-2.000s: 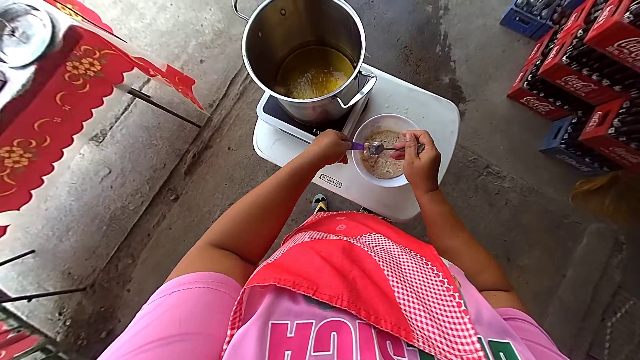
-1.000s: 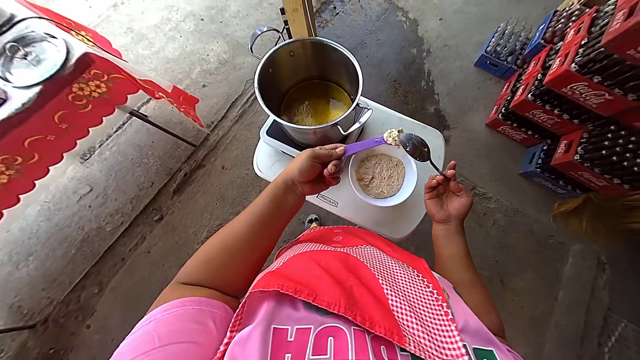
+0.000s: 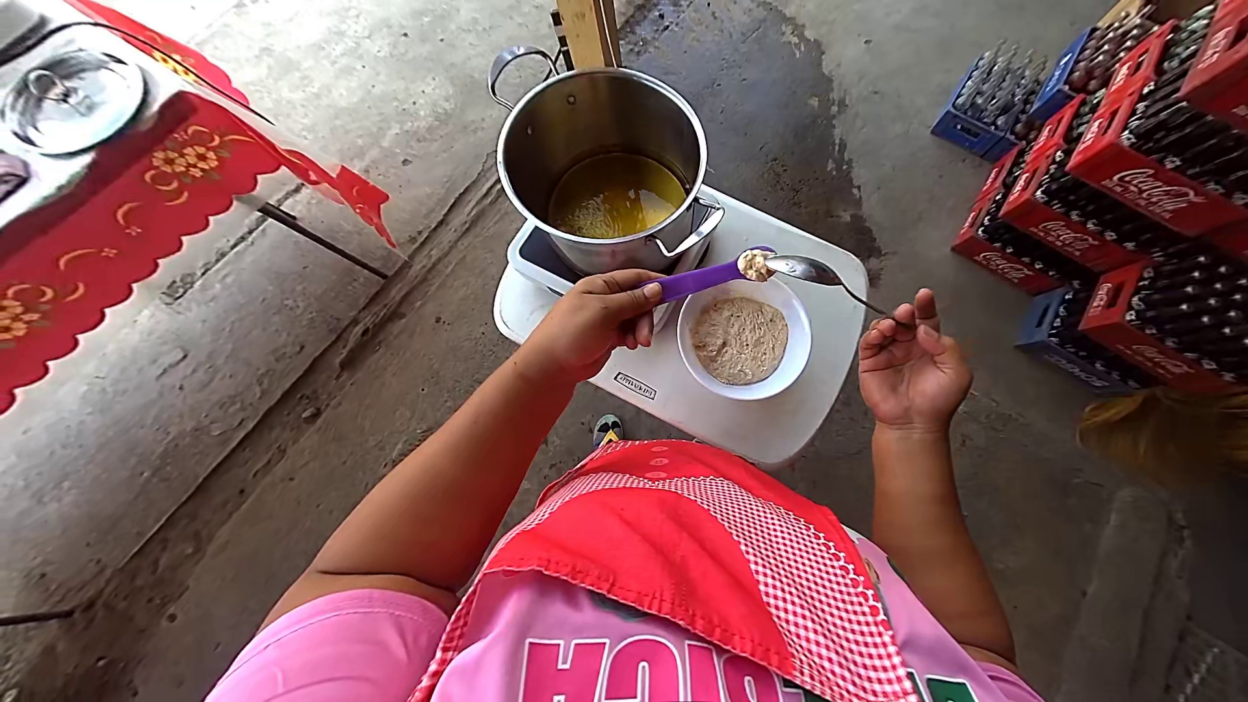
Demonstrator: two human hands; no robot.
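My left hand (image 3: 597, 327) grips the handle of a purple measuring spoon (image 3: 692, 281), which carries a lump of pale batter (image 3: 755, 264). In my right hand (image 3: 913, 366) is the thin handle of a metal spoon (image 3: 807, 270); its bowl touches or nearly touches the lump. Below the spoons, a white bowl (image 3: 801, 341) holds a beige, grainy mixture (image 3: 739, 339). A deep steel pot (image 3: 602, 107) with yellow liquid, likely oil (image 3: 617, 195), stands up and left of the bowl, on a flat cooker (image 3: 541, 255).
The white table (image 3: 829, 283) carries the cooker and bowl. A wooden post (image 3: 588, 34) rises behind the pot. Stacked red crates (image 3: 1150, 195) and blue crates (image 3: 975, 132) of bottles stand at right. At left is a table with a red cloth (image 3: 127, 229) and a metal lid (image 3: 73, 102).
Two seconds ago both spoons were low over the bowl; now they are raised above its far rim. My right hand has moved right, away from the bowl. The view has shifted slightly.
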